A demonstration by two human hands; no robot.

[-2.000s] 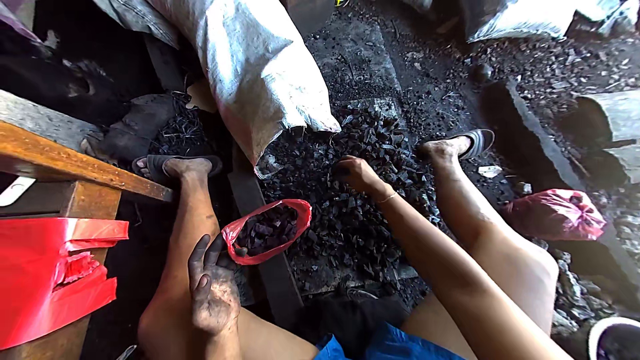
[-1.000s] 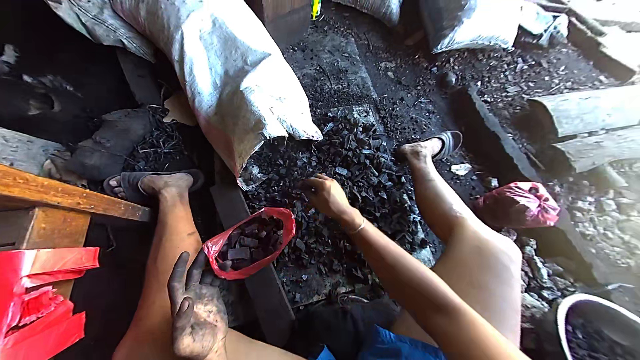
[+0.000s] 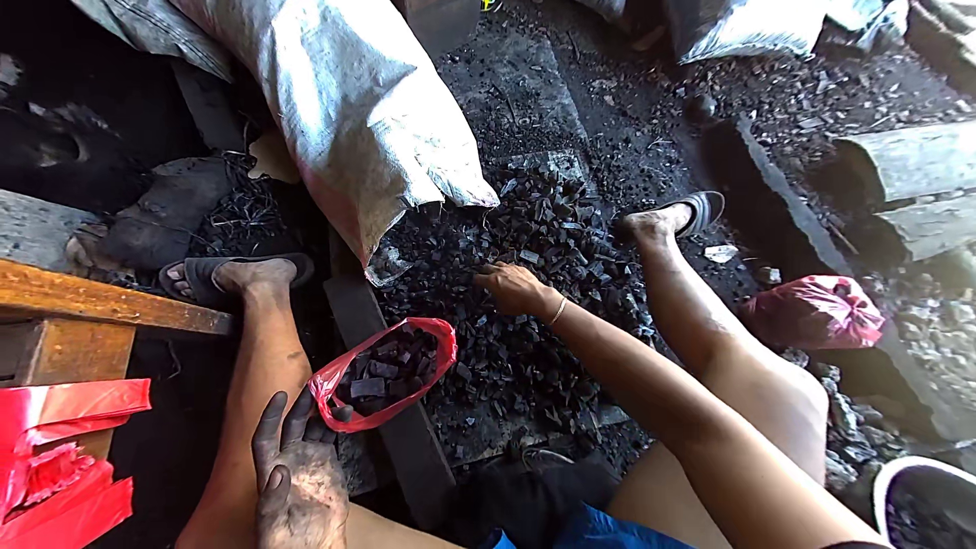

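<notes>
An open red plastic bag (image 3: 441,343) holds dark charcoal pieces (image 3: 380,375). My left hand (image 3: 301,473), palm up and blackened, is at its lower left rim; some fingers hook the rim, while the thumb and nearer fingers stand free. The bag's underside is hidden. My right hand (image 3: 518,288), with a thin band at the wrist, reaches palm down onto a heap of broken charcoal (image 3: 564,252). Its fingertips are partly hidden, so whether they pinch a piece cannot be told. A large pale woven sack (image 3: 366,99) lies with its mouth against the heap.
A tied red bag (image 3: 820,313) sits beyond my right knee. Red plastic bags (image 3: 76,457) hang over a wooden bench (image 3: 99,305) at left. A white-rimmed basin (image 3: 884,488) is at lower right. Timbers (image 3: 923,160) and more sacks (image 3: 755,30) lie farther off.
My right hand, curled above the heap a second ago, now stretches its fingers down to the charcoal. My left hand stays at the bag's rim. Larger pieces show in the bag than two seconds ago.
</notes>
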